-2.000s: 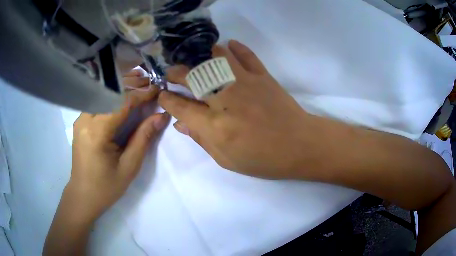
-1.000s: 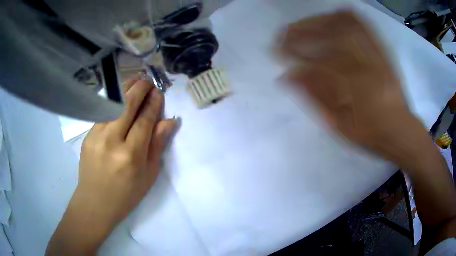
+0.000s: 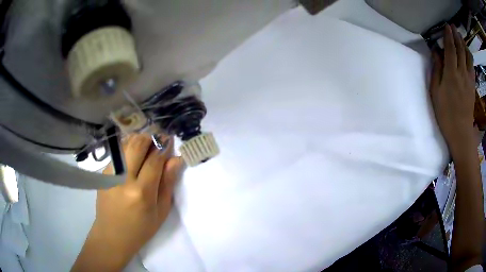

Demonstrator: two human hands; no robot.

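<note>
A large white fabric panel lies spread under the sewing machine head and to its right. My left hand lies on the cloth with its fingertips beside the presser foot, partly hidden by the head; the fingers are close together, and whether they pinch the cloth cannot be told. My right hand is at the far right, palm down beside the panel's right edge, fingers pointing away. What lies under it is hidden.
A cream ribbed tension knob hangs near the presser foot, and a larger cream knob is at upper left. White pieces lie at the left table edge. Mixed dark and metal items stand at the upper right.
My right hand has moved from beside the presser foot to the far right edge. My left hand stays by the foot. The view has shifted, so the head and knobs sit lower.
</note>
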